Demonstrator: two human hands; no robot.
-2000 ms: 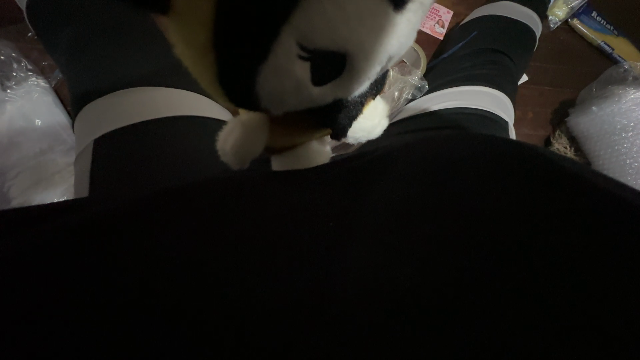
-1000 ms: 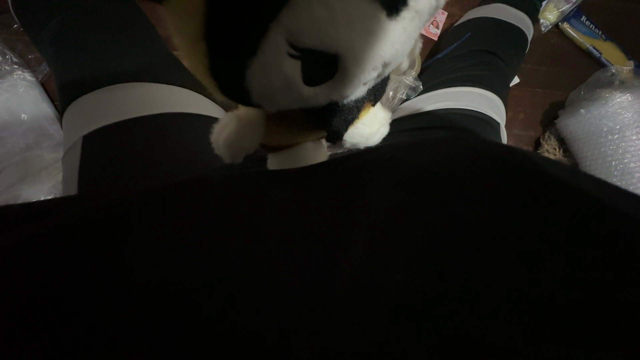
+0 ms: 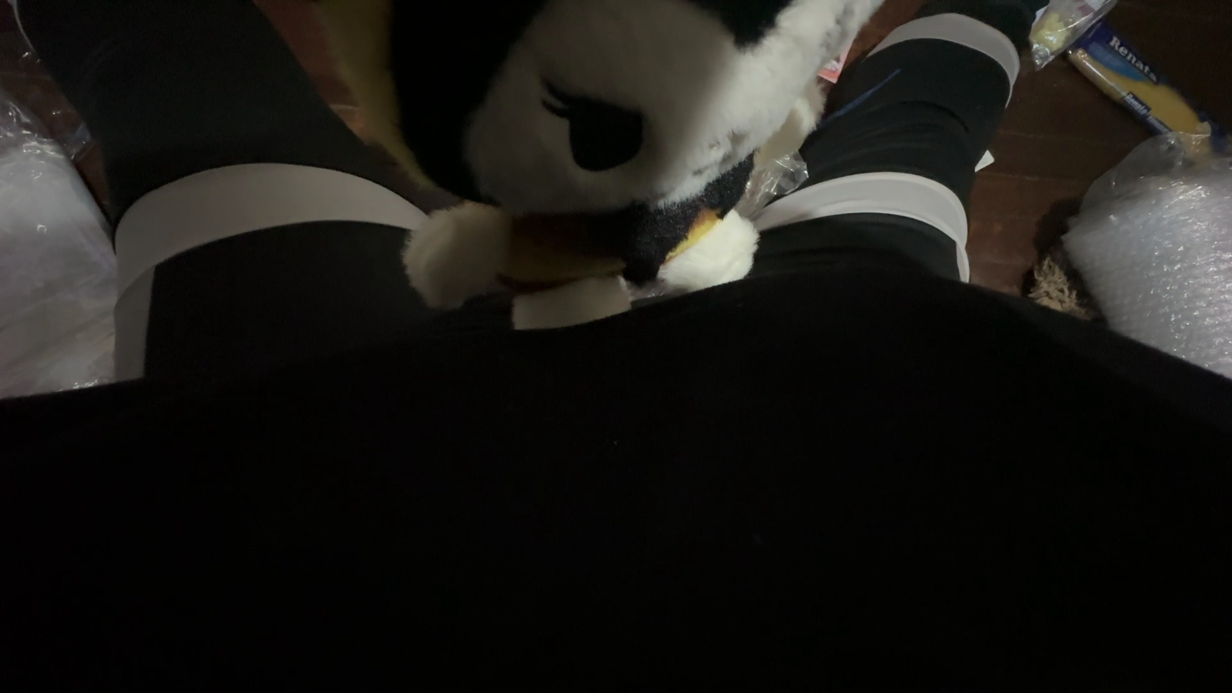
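Neither my left hand nor my right hand shows in the head view. A black and white plush toy [image 3: 693, 106] with a dark embroidered eye and lashes rests between my legs, cut off by the top edge. Under its head are yellow and black parts and two white fluffy ends. A pale flat piece [image 3: 572, 304] lies just below it, partly hidden by my dark shirt. Clear crinkled plastic [image 3: 776, 179] pokes out at the toy's right side. What holds the toy, if anything, is out of sight.
Bubble wrap [image 3: 1160, 245] lies at the right beside a frayed tan fibre bundle [image 3: 1057, 287]. Behind it are a blue and yellow packet [image 3: 1141, 82] and a small clear bag [image 3: 1066, 27] on the dark wooden floor [image 3: 1035, 178]. More clear plastic wrapping [image 3: 48, 260] is at the left.
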